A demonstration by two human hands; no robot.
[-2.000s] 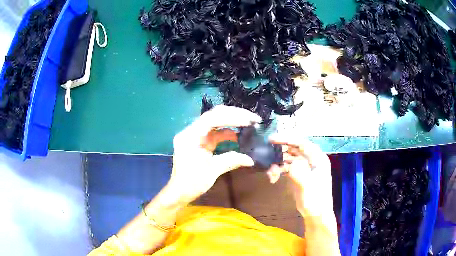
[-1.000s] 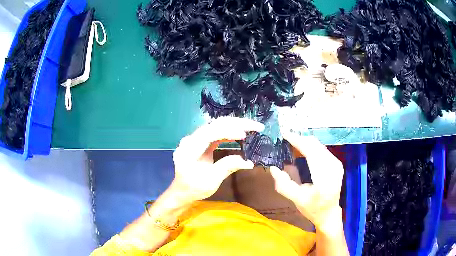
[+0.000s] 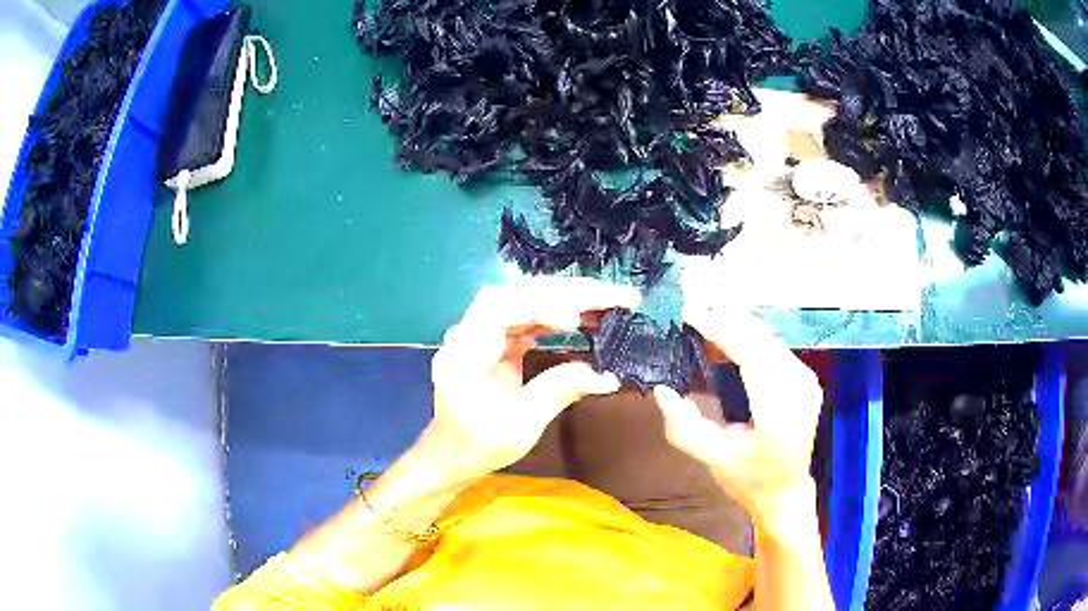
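Observation:
A black ribbed piece (image 3: 648, 352) is spread between my two hands at the table's near edge, above the lap. Its ribs face up and its ends are pointed. My left hand (image 3: 501, 364) pinches its left end between thumb and fingers. My right hand (image 3: 752, 406) holds its right end, thumb below and fingers above; some fingertips are washed out by glare. A heap of loose black pointed pieces (image 3: 561, 96) lies beyond my hands. A stained pale board (image 3: 823, 269) lies right of it, with a round white dish (image 3: 821, 181) on it.
A second black heap (image 3: 966, 131) lies right of the board. A blue bin (image 3: 113, 227) of black pieces stands at the left, beside a black and cream phone or wallet (image 3: 205, 102). Another blue bin (image 3: 855, 501) of black pieces is below the table edge at right.
Two seconds ago the piece was blurred and my right fingers were bunched at its right side. Now my right hand is opened wider around its right end. The view has shifted slightly.

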